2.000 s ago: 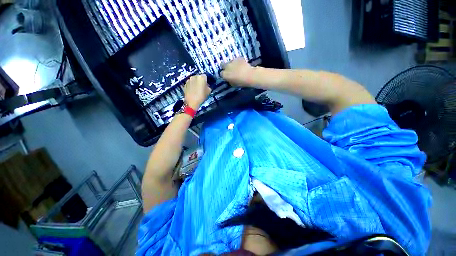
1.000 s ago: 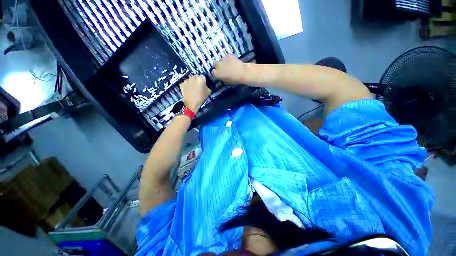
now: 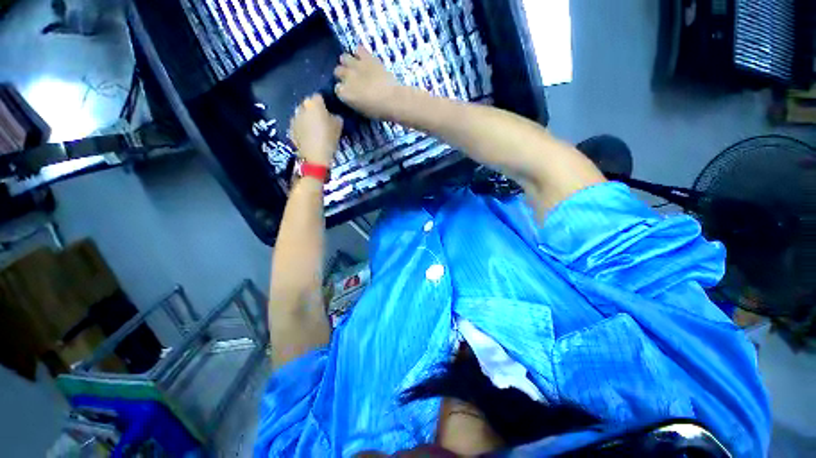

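A large black bin (image 3: 528, 67) holds rows of silver-white parts (image 3: 416, 54). A shallow black tray (image 3: 282, 79) lies tilted on the rows, with small loose white pieces (image 3: 274, 148) near its lower left side. My left hand (image 3: 315, 130), with a red-strapped watch on the wrist, is over the tray's near right part, fingers curled. My right hand (image 3: 365, 82) is just beyond it at the tray's right edge, fingers bent. The hands are close together. Both sets of fingertips are unclear, and any small piece in them cannot be made out.
A floor fan (image 3: 756, 219) stands at the right. Another black bin with rows (image 3: 765, 40) is at the upper right. A metal-framed cart (image 3: 210, 344) and cardboard boxes (image 3: 58, 291) are at the lower left. A bright round surface (image 3: 67, 98) is at the upper left.
Both hands have moved forward and left from the rows near the bin's near edge to the small tray. My left hand now covers part of the tray. The view has shifted slightly.
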